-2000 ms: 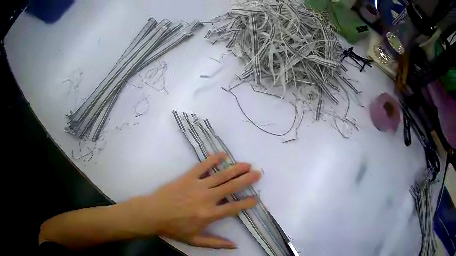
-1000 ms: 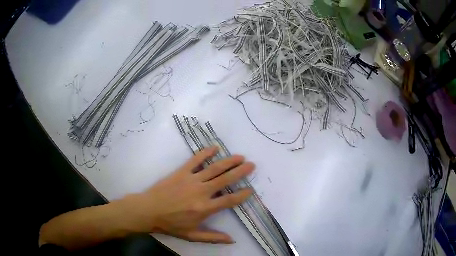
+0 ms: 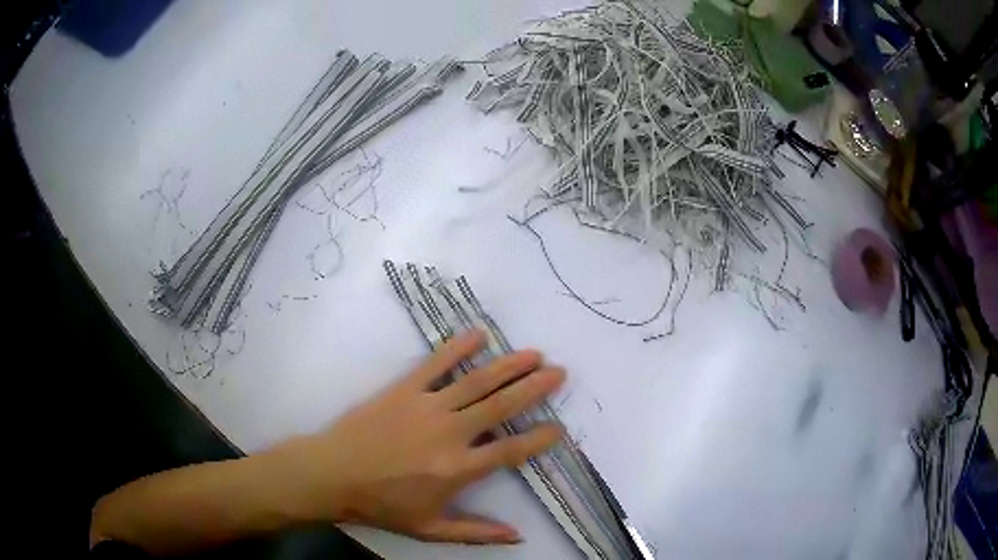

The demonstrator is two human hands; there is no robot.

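Observation:
My left hand [image 3: 438,443] lies flat, palm down and fingers spread, on several long grey-white fabric strips [image 3: 569,481]. The strips lie side by side and run from the middle of the table down to the bottom edge of the picture. Their upper ends stick out beyond my fingers. A bright silver blade tip [image 3: 638,538] shows beside the strips at the bottom edge; the rest of that tool is cut off. My right hand is out of the picture.
A crossed bundle of strips [image 3: 263,197] lies at upper left with loose threads around it. A tangled heap of offcuts [image 3: 646,120] lies at the top. A mauve ring [image 3: 863,270], green cloth [image 3: 766,55] and another bundle [image 3: 937,481] lie at the right.
The view has shifted slightly, so the heap, bundles and mauve ring sit a little lower and further right. My left hand stays on the strips.

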